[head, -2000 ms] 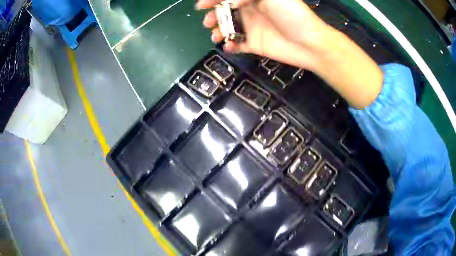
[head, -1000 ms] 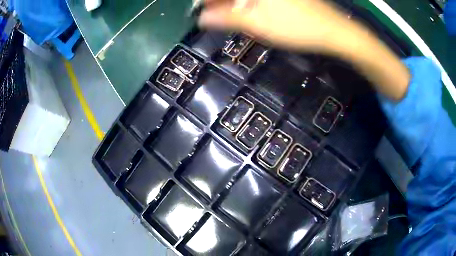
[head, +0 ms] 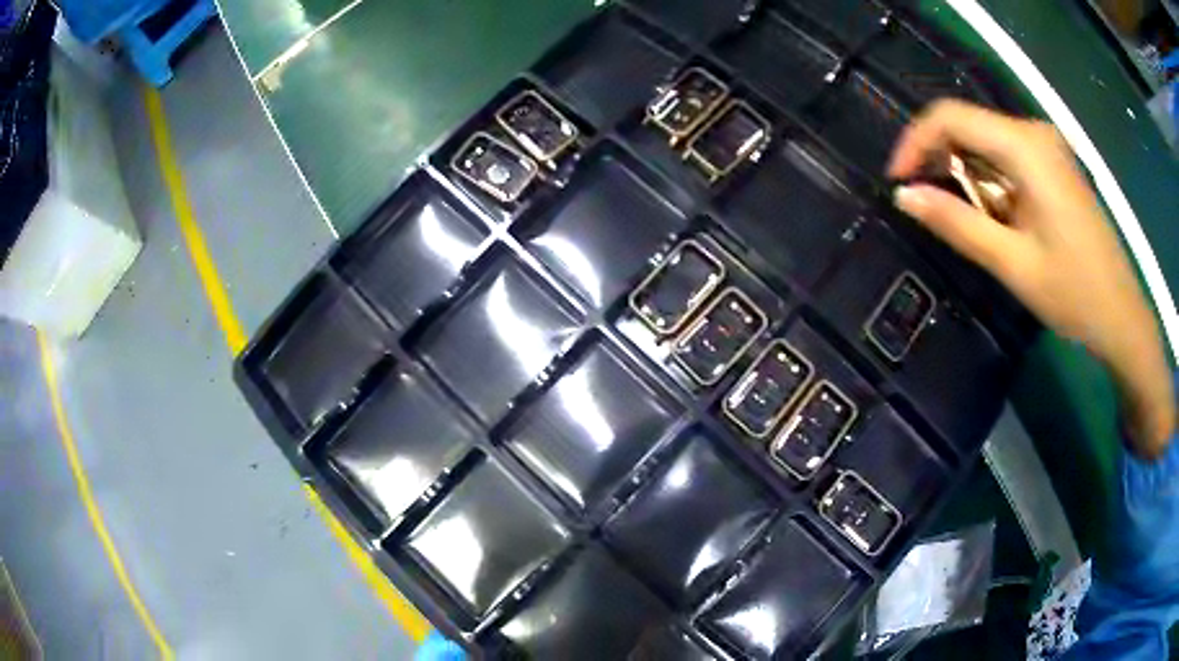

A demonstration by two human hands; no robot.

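A large glossy black tray [head: 588,407] with square pockets fills the middle. Metal-framed parts lie in it: a pair at the upper left [head: 537,125], a pair at the top [head: 728,137], two pairs side by side near the middle [head: 722,337], and single ones at the right [head: 901,316] and lower right [head: 860,513]. My bare right hand [head: 989,207] is over the tray's upper right. Its thumb and fingers are closed on a small metallic piece, which looks like a metal-framed part and is mostly hidden. My left hand is out of view.
A clear bag with a white card [head: 924,588] lies by the tray's lower right corner, beside a speckled white wipe [head: 1060,613]. The green bench [head: 414,78] shows behind the tray. A white box [head: 71,220] and blue stool [head: 155,39] stand at the left.
My right hand has moved right, from the top middle to the tray's right side. The single part in the pocket beside the upper-left pair, seen two seconds ago, is gone.
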